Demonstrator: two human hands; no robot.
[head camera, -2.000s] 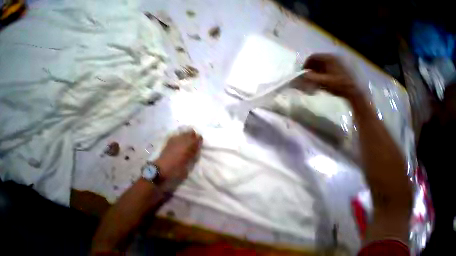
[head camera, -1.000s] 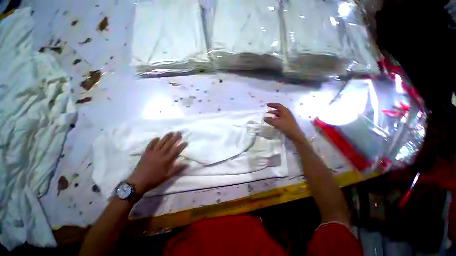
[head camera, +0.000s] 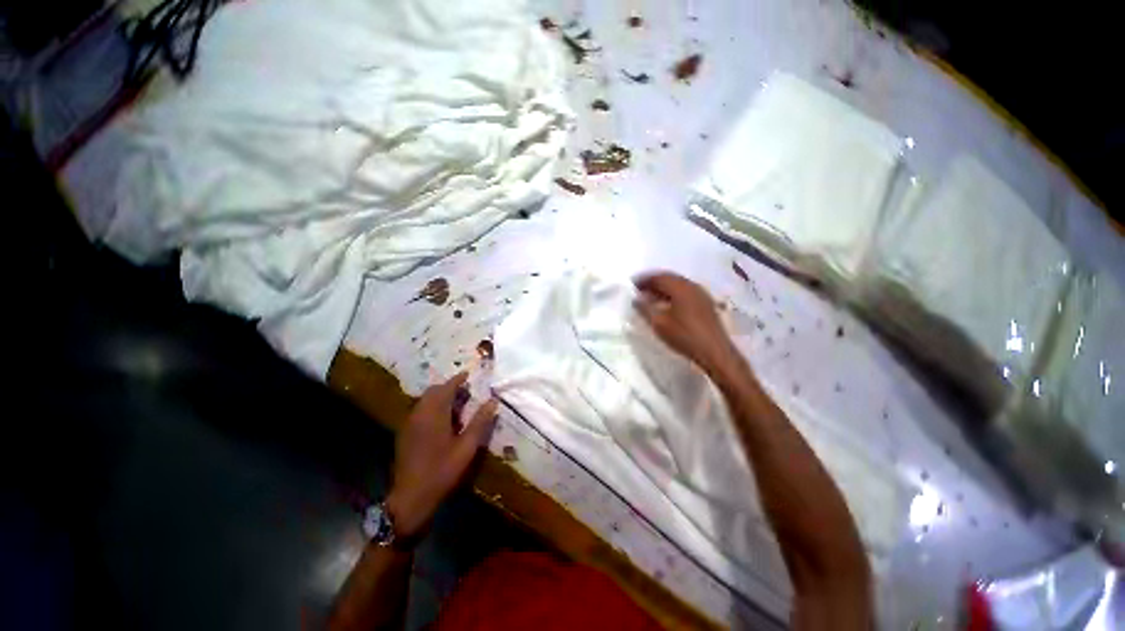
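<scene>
A white garment (head camera: 629, 394) lies partly folded along the table's near edge, its surface wrinkled. My right hand (head camera: 676, 314) is at the garment's far left corner, fingers curled at the cloth; whether it grips is not clear. My right forearm covers part of the garment. My left hand (head camera: 447, 431) is beside the garment's near left corner, over the table edge, thumb and fingers apart, with nothing seen in it. A watch is on my left wrist.
A pile of loose white garments (head camera: 370, 136) lies at the left. Packed garments (head camera: 808, 166) stand in a row of stacks at the right. A clear bag (head camera: 1061, 598) with red shows at the lower right. The brown table edge (head camera: 543, 524) runs diagonally in front.
The view has turned left, showing more of the loose pile. My left hand has left the cloth's top for the near corner; my right hand has moved from the garment's right end to its left end.
</scene>
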